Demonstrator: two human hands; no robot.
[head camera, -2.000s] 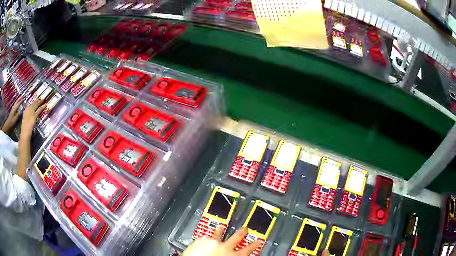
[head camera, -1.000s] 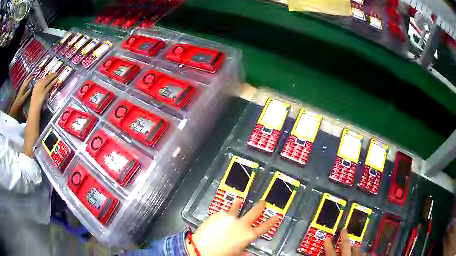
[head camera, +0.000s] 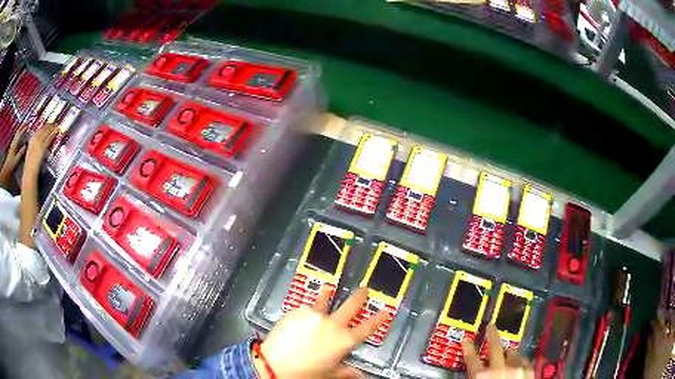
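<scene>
Red keypad phones with yellow frames lie in a clear blister tray (head camera: 255, 303) in front of me. The back row, with a phone (head camera: 420, 185) among them, has glowing white screens; the front row has black screens. My left hand (head camera: 311, 342) has its fingers spread over the keys of the two left front phones (head camera: 388, 275). My right hand (head camera: 497, 364) is cut off by the bottom edge, with fingertips on the keys of the two right front phones (head camera: 460, 302). Neither hand lifts a phone. Two phones lie back up at the tray's right end (head camera: 574, 240).
A tall clear tray stack (head camera: 244, 200) at left holds mostly red phones back up. A green conveyor belt (head camera: 444, 89) runs behind. Slim red pens (head camera: 603, 340) lie right of the tray. Another person's hands (head camera: 33, 152) touch phones at far left; a hand shows at right.
The camera view has shifted, first raising the tray in the picture, then moving things slightly left. My hands have stayed at the front phones; their screens remain black.
</scene>
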